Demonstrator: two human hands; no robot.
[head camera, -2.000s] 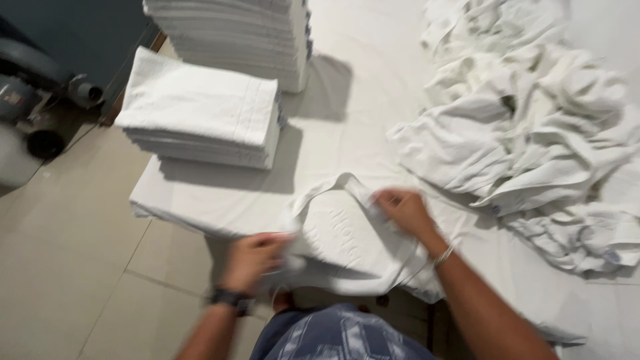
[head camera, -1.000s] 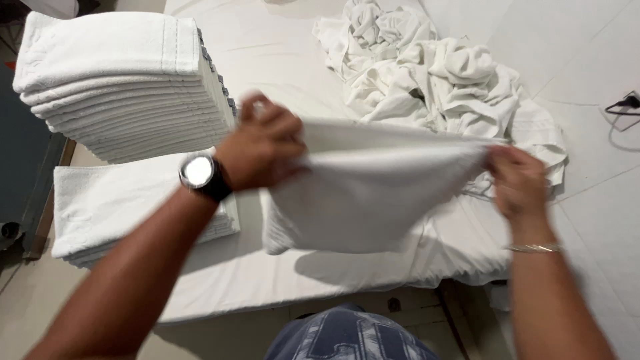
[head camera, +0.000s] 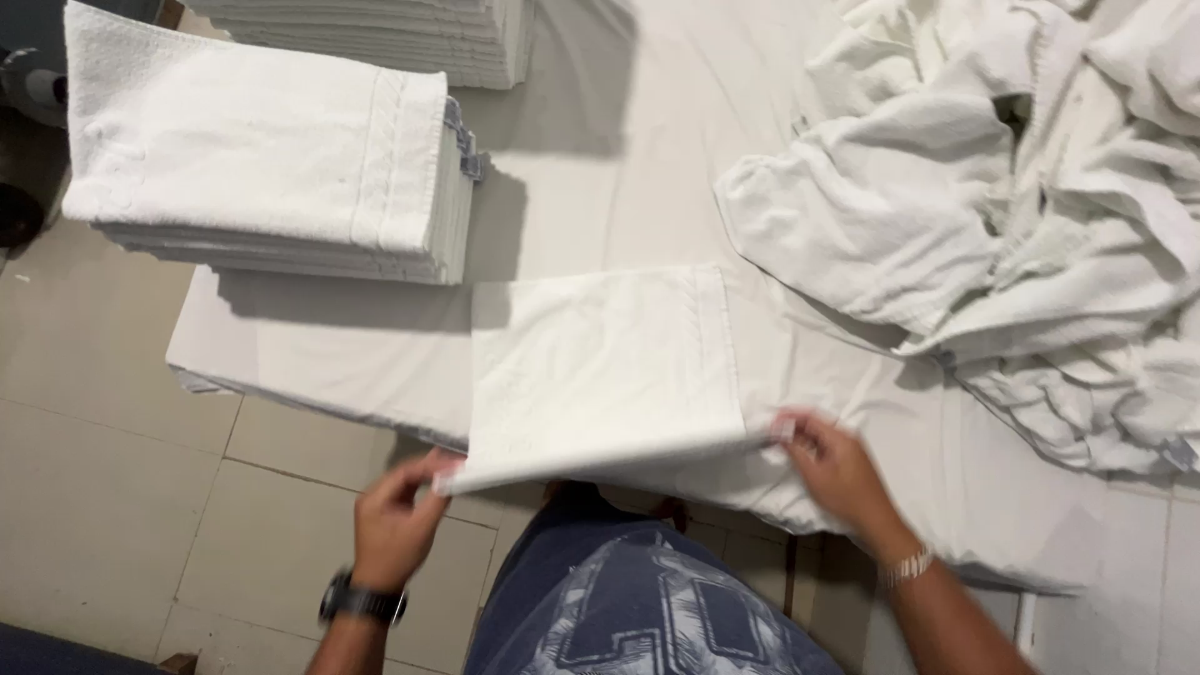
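A white towel (head camera: 600, 366) lies partly flat on the cloth-covered table, its near edge lifted a little over the table's edge. My left hand (head camera: 403, 511), with a black watch at the wrist, pinches the near left corner. At the near right corner my right hand (head camera: 825, 464) pinches the same edge between thumb and fingers; a bracelet is on that wrist. Beyond the left hand stands a stack of folded white towels (head camera: 253, 141), with bits of grey trim at its right side.
A second, taller stack of folded towels (head camera: 394, 37) rises behind the first. Crumpled white towels (head camera: 994, 206) are heaped at the right. The white-covered table (head camera: 356, 347) ends just before my body, above a tiled floor (head camera: 103, 469).
A second ago both hands held a towel in the air, blurred; now a towel rests mostly on the table with its near edge held. The view has shifted.
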